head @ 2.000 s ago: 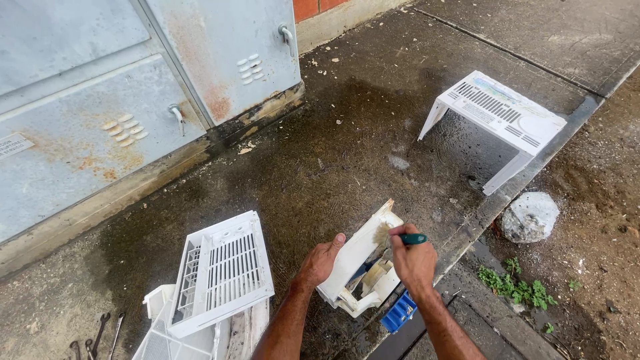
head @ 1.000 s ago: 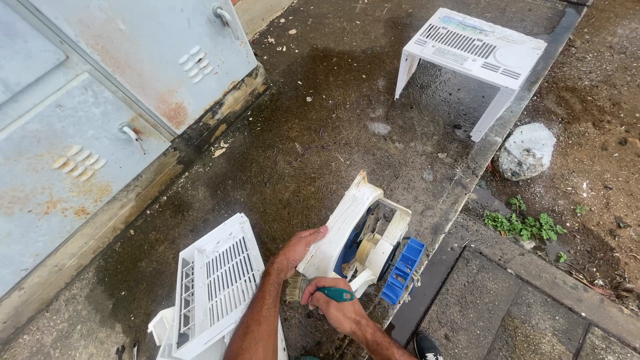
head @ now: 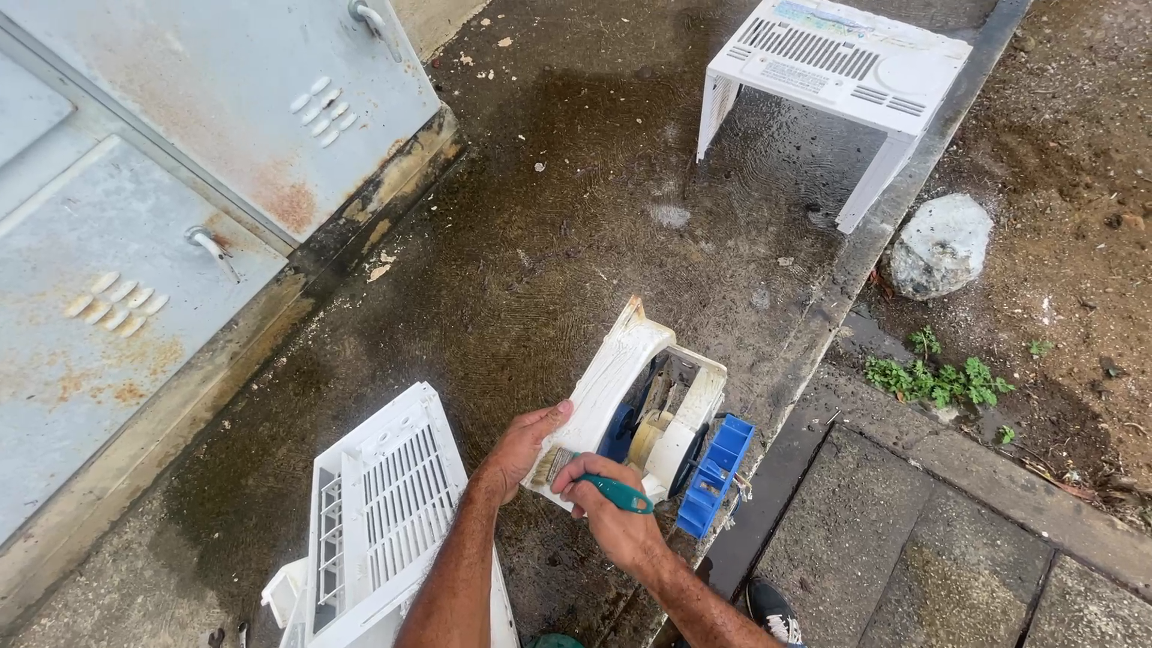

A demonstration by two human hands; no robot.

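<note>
My left hand grips the left edge of a white plastic fan housing, tilted above the wet concrete. Inside the housing a motor shows between its walls, and a blue fan wheel sticks out on the right side. My right hand is closed on the teal handle of a paintbrush. The brush's bristles lie against the lower left part of the housing, close to my left fingers. Part of the housing's lower side is hidden behind my right hand.
A white louvred front grille lies at lower left, with wrench ends beside it. A white vented cover stands at upper right near a rock. Grey metal cabinets line the left. A shoe shows at the bottom.
My right hand has brought the brush from the housing's upper part down to its lower left part. The housing has turned, showing more of the motor and blue wheel. The view has shifted.
</note>
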